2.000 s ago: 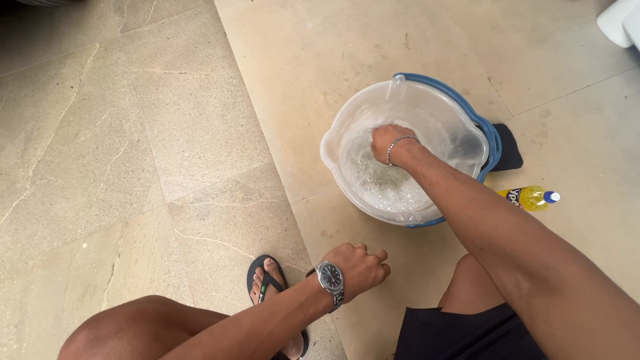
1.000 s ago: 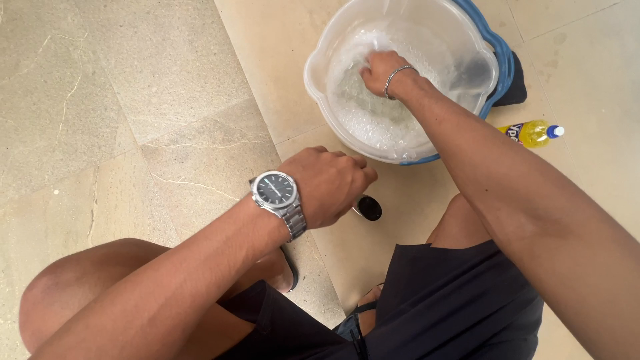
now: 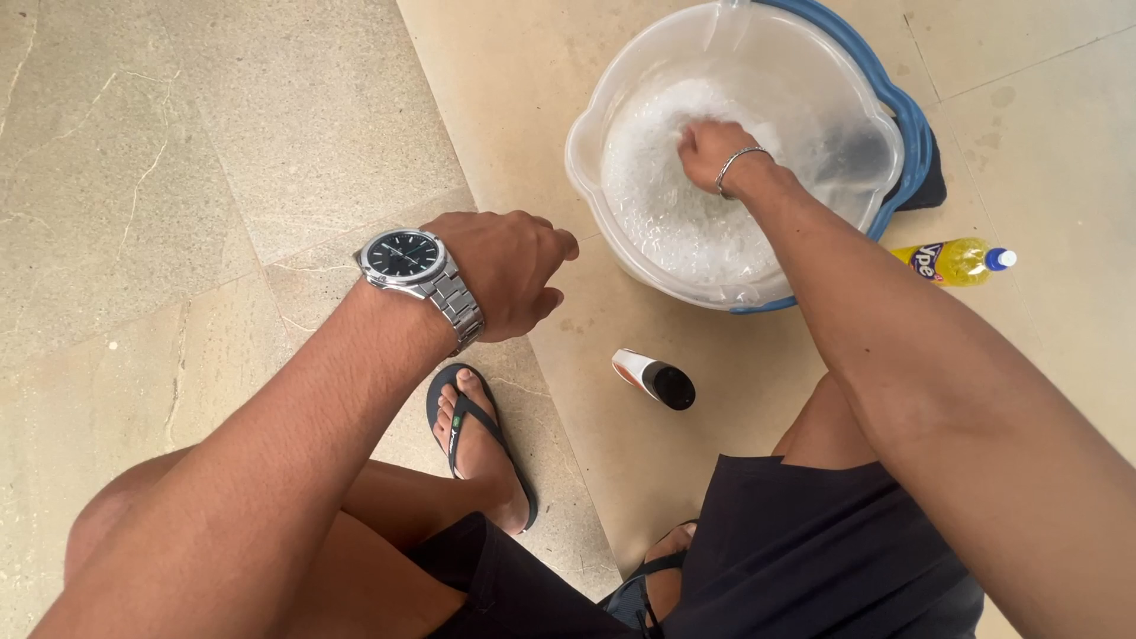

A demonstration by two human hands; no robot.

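Observation:
My right hand [image 3: 717, 158], with a chain bracelet at the wrist, dips into foamy water [image 3: 674, 226] inside a translucent white plastic basin [image 3: 587, 146]. Its fingertips are lost in the foam, so whether they hold anything does not show. The white basin sits in or on a blue plastic basin [image 3: 910, 133]. To the left of the basins hovers my left hand [image 3: 506, 275], palm down with fingers loosely curled, touching nothing visible; a metal wristwatch [image 3: 405, 257] is on that wrist. A small white and orange bottle with a black cap [image 3: 655, 378] stands below the basin.
Right of the basins, a bottle of yellow liquid with a blue cap [image 3: 963, 262] lies on the tiled floor [image 3: 1056, 177]. A dark item [image 3: 927, 182] pokes out beside the blue rim. My feet in black flip-flops [image 3: 479, 435] are below my left hand.
My right hand stays in the foamy water, and the foam looks whiter and thicker than two seconds ago. The black-capped bottle now shows fully; it was partly hidden by my left hand one second ago.

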